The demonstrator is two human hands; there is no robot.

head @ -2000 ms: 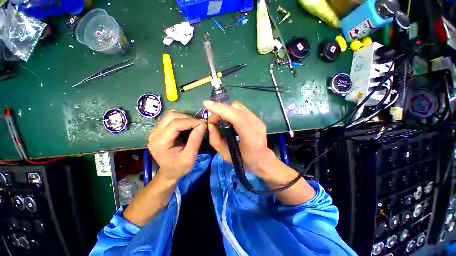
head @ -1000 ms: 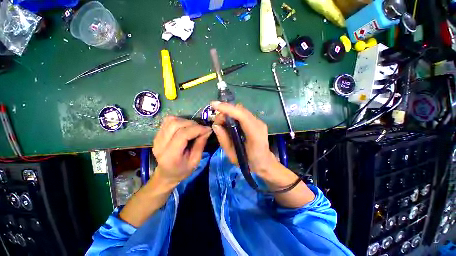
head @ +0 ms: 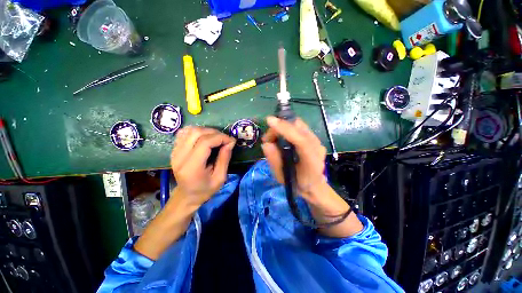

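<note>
A round module (head: 244,133) with a dark ring and pale inside lies near the bench's front edge, between my hands. My left hand (head: 201,157) is just left of it, thumb and fingertips pinched together; whether they hold a thin wire is too small to tell. My right hand (head: 297,151) is right of the module and holds the soldering iron (head: 283,91), its metal barrel pointing away from me over the bench. Two more round modules, one (head: 166,118) and another (head: 125,135), lie to the left.
A yellow screwdriver (head: 192,86), a yellow-and-black stick (head: 232,90) and tweezers (head: 110,77) lie behind the modules. A clear cup (head: 107,28) and tissue (head: 204,30) are farther back. A thin metal rod (head: 324,114) and white box (head: 426,88) are at right. Black trays (head: 458,217) flank the front.
My right hand has moved right with the soldering iron, away from my left hand. The module between the hands is now uncovered. My left hand stays nearly in place, still pinched.
</note>
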